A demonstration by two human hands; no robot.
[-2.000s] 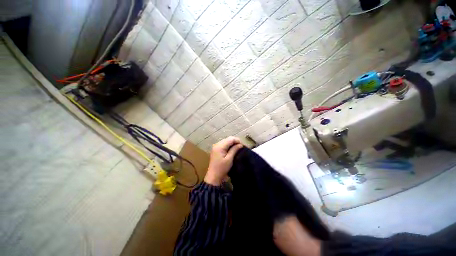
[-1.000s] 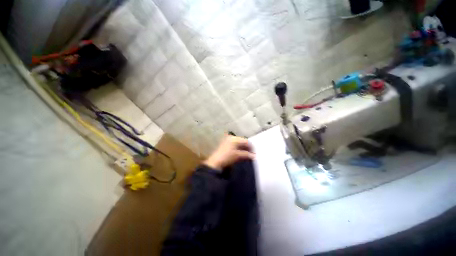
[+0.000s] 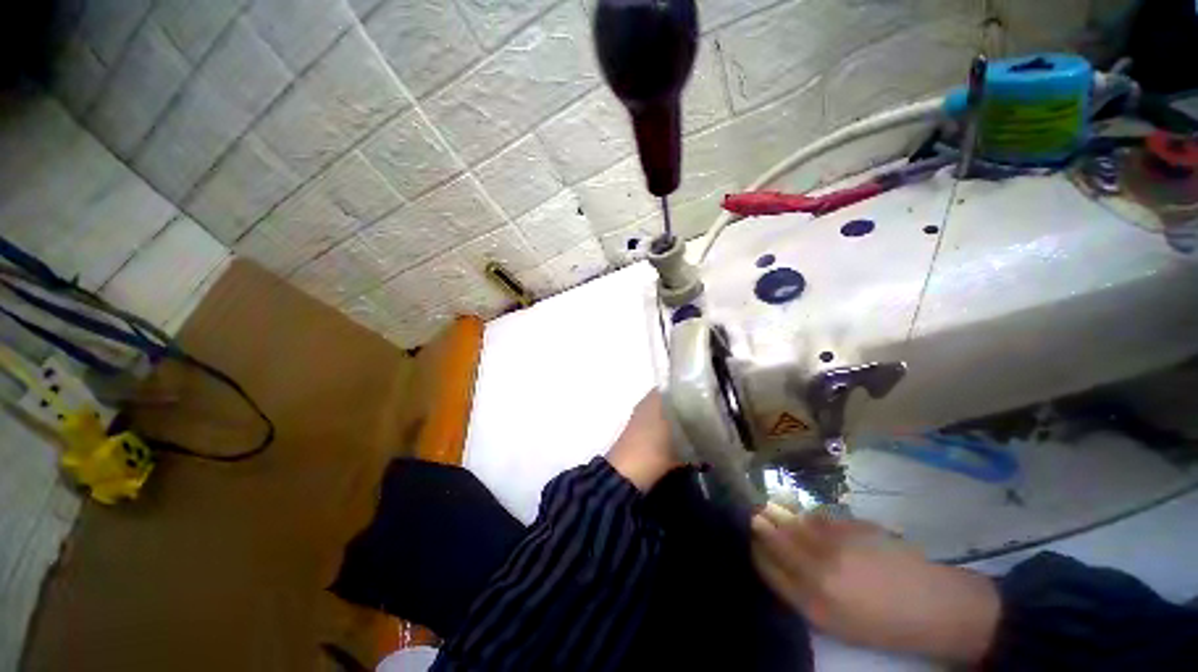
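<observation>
Black cloth [image 3: 716, 578] lies under the front of the off-white sewing machine head [image 3: 709, 394], and a dark piece [image 3: 427, 545] spreads left over the table edge. My left hand [image 3: 644, 444], in a striped dark sleeve, is at the cloth just left of the head; its fingers are hidden behind the head. My right hand [image 3: 874, 584] is at the cloth's right edge, fingertips pinched on it by the lit needle area [image 3: 804, 488]. The needle and presser foot are too bright and small to make out.
A screwdriver [image 3: 646, 66] stands upright on the head. A red slim tool [image 3: 801, 202] and a blue container [image 3: 1035, 112] are on the arm. Light blue snips [image 3: 953, 457] lie behind the needle. The white table [image 3: 558, 374] has an orange-brown edge [image 3: 453, 381]; a brown board [image 3: 223, 486] is beyond.
The view has moved closer to the machine. My left hand and the black cloth have moved right, to the machine head. My right hand, out of view one second ago, is at the cloth by the needle.
</observation>
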